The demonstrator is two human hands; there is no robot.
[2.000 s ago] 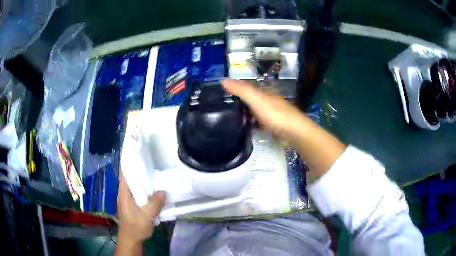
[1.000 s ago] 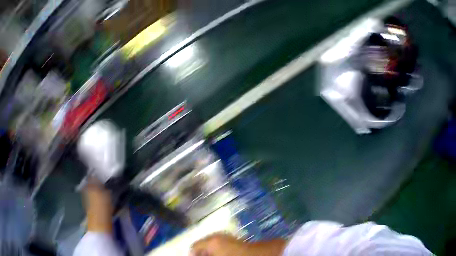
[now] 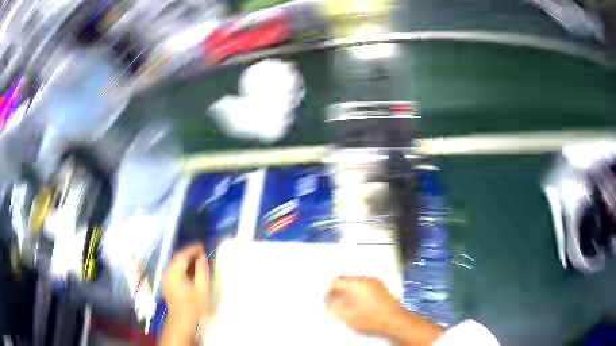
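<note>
The picture is blurred. A white camera unit (image 3: 267, 98) lies on the dark green bench beyond the work mat, left of the screw feeder, with no hand on it. My left hand (image 3: 186, 287) is at the left edge of the white work pad (image 3: 304, 290), thumb and fingers a little apart, with nothing seen in it. My right hand (image 3: 361, 304) is over the right part of the pad with its fingers curled; whether it holds something small cannot be told.
The screw feeder (image 3: 368, 192) stands beyond the pad. A white camera unit with black parts (image 3: 584, 209) is on the green bench (image 3: 503, 223) at right. Blue printed film (image 3: 304, 196) lies around the pad. A crumpled clear bag (image 3: 142, 203) is at left.
The white and black unit left the pad in my left hand; a white unit now lies released beyond the mat. Both hands are back near the pad. The view swung and returned.
</note>
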